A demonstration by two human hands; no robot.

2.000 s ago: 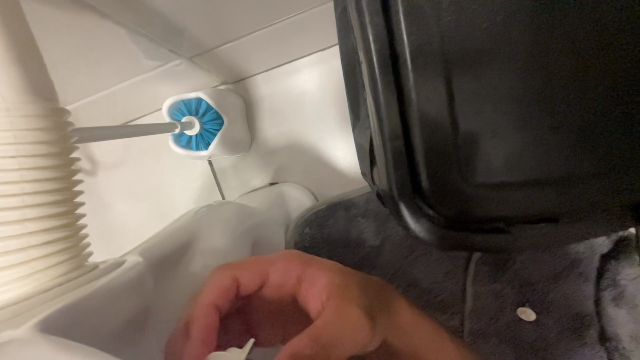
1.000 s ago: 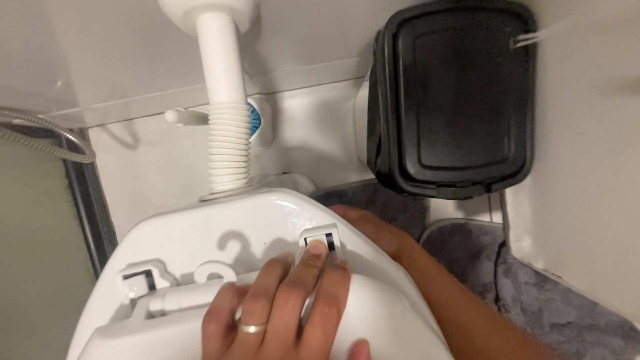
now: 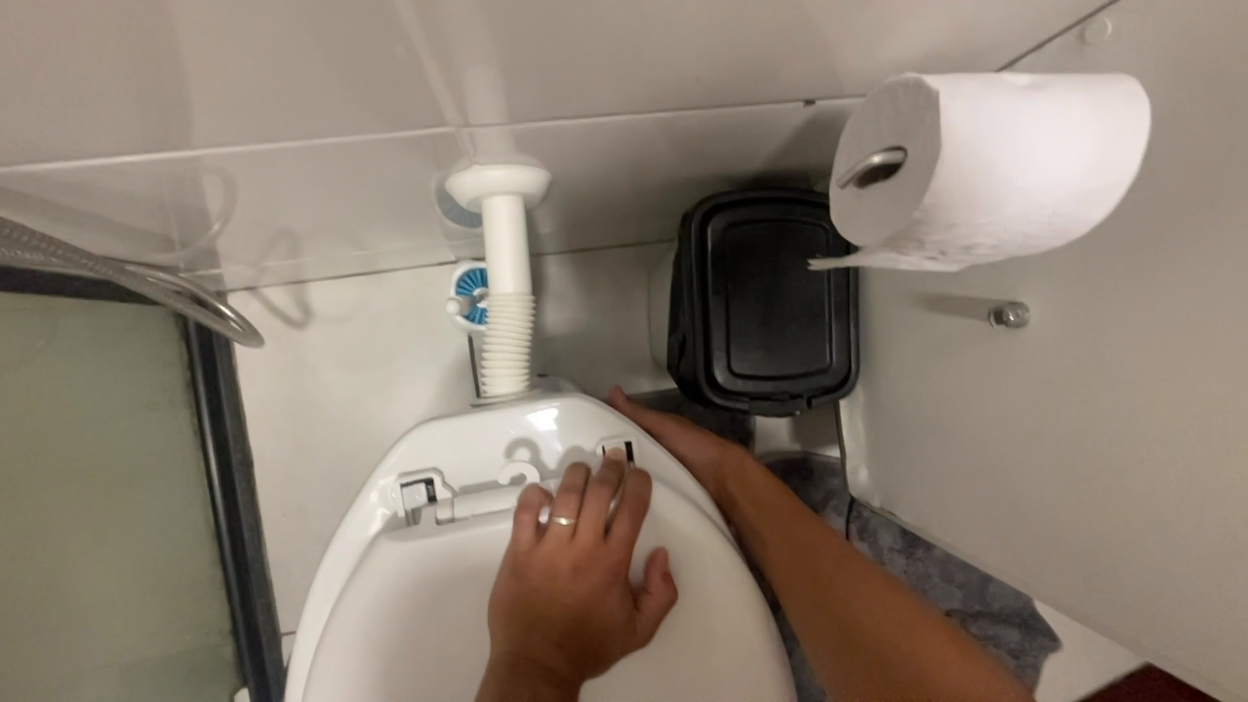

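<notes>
My left hand (image 3: 583, 565), with a ring on one finger, lies palm down on the closed white toilet lid (image 3: 419, 624). One of its fingertips presses on the right seat hinge mount (image 3: 619, 450), which has a dark slot. The left hinge mount (image 3: 419, 492) is uncovered, with a similar dark slot. Between the mounts, a small white hook-shaped part (image 3: 522, 473) stands out beside the hinge bar. My right hand (image 3: 678, 434) reaches around the right outer side of the toilet bowl; its fingers are mostly hidden under the rim, and whether it holds anything is not visible.
A ribbed white flush pipe (image 3: 507, 341) rises behind the bowl, beside a toilet brush (image 3: 470, 292). To the right are a black lidded bin (image 3: 780, 302), a toilet paper roll (image 3: 1033, 166) and a grey mat (image 3: 936, 565). A metal shower hose (image 3: 185, 292) hangs at left.
Two seconds ago a hand held a small white piece low beside the toilet. My left hand has since come onto the hinge and stays there. The view has swung and drawn back widely.
</notes>
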